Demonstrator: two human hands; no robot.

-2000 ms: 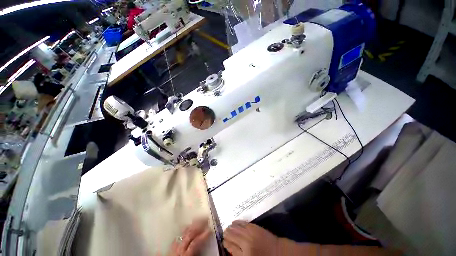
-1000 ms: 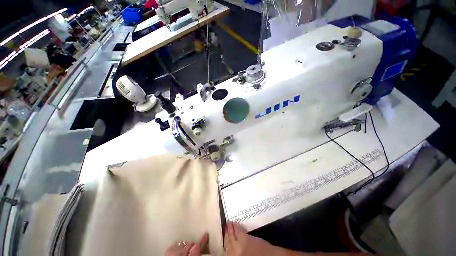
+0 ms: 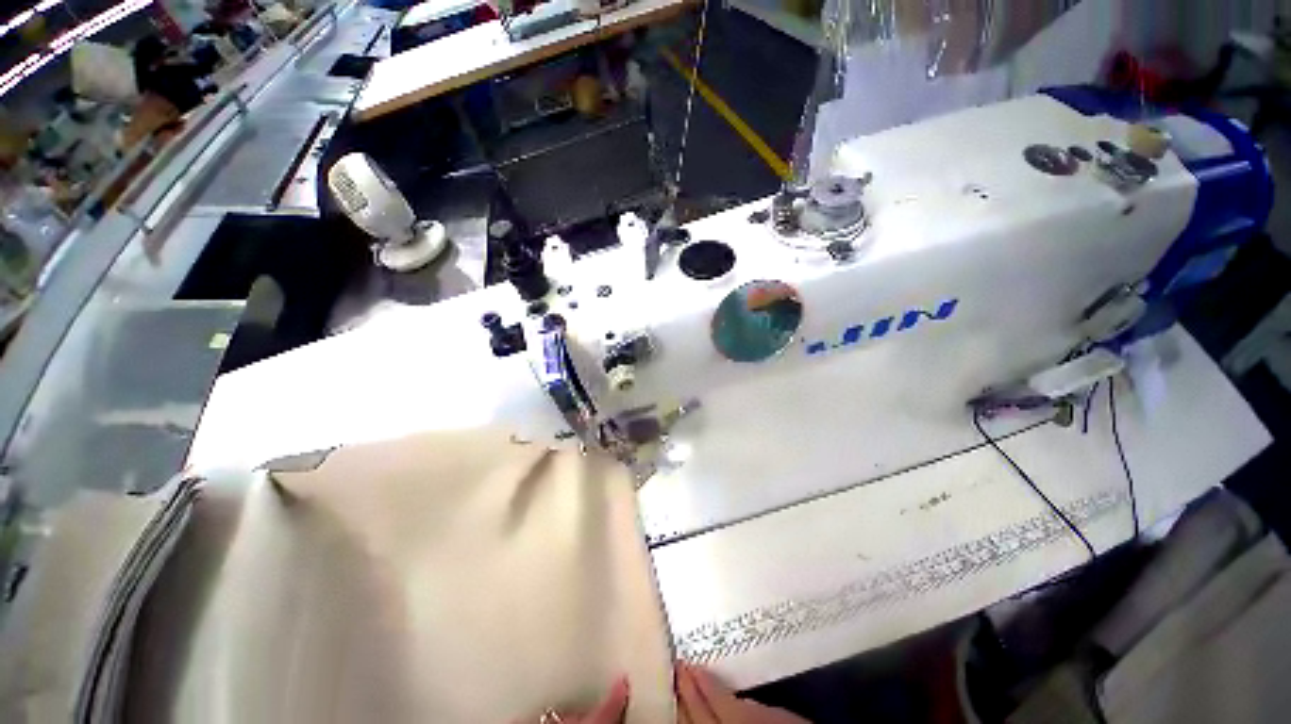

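A large beige fabric panel (image 3: 425,580) lies on the white table, its top right corner at the needle area (image 3: 637,439) of the white sewing machine (image 3: 906,269) with blue "JIN" lettering. The panel's right edge is dark and runs down to my hands. My left hand (image 3: 595,707) is cut off by the bottom edge; its fingers, one with a ring, rest on the panel. My right hand (image 3: 722,700) is also cut off at the bottom, its fingers at the panel's right edge. Whether either hand pinches the fabric is hidden.
A stack of cut panels (image 3: 135,608) with dark edges lies at the left. A small white fan (image 3: 375,205) stands behind the table. Black cables (image 3: 1041,495) loop at the right. A beige-grey fabric pile (image 3: 1203,622) is at the lower right. A long grey trough (image 3: 106,382) runs along the left.
The view has shifted, so the machine appears farther right and the hands lower, more cut off by the frame. The fabric corner remains at the needle area.
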